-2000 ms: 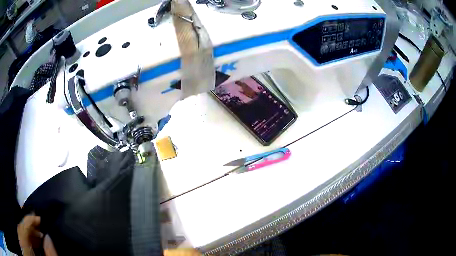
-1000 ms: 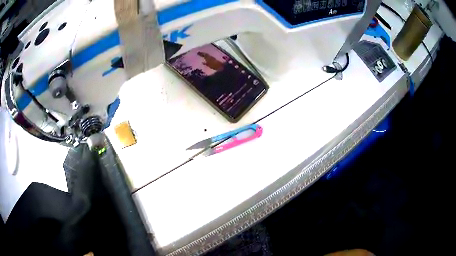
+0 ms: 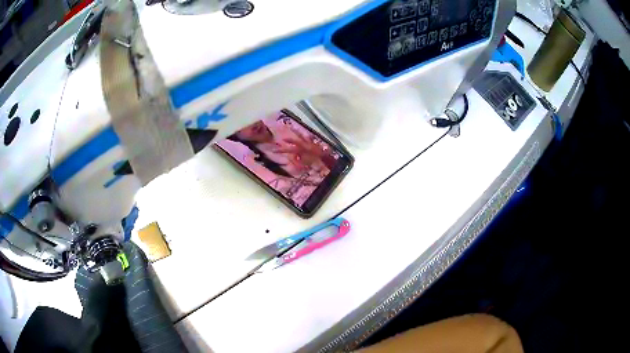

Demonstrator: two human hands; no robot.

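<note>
The pinstriped dark strip (image 3: 146, 303) lies under the needle area (image 3: 110, 262) at the lower left. Plain dark fabric (image 3: 52, 334) hangs beside it and runs out of the bottom edge. The white sewing machine head (image 3: 276, 83) stands over the bed. Neither my left hand nor my right hand can be made out. A smooth tan-brown shape (image 3: 449, 336) is cut off by the bottom edge; whether it is an arm or a leg cannot be told.
A lit smartphone (image 3: 293, 162) lies under the machine arm. Thread snips (image 3: 304, 246) with blue and pink handles lie in front of it. A tan-gold square (image 3: 154, 241) is right of the needle. An olive-gold cylinder (image 3: 557, 52) stands at the far right.
The view has shifted over the table. Fingers seen at the lower left two seconds ago are gone. The tan-brown shape shows larger at the bottom. The phone picture has changed.
</note>
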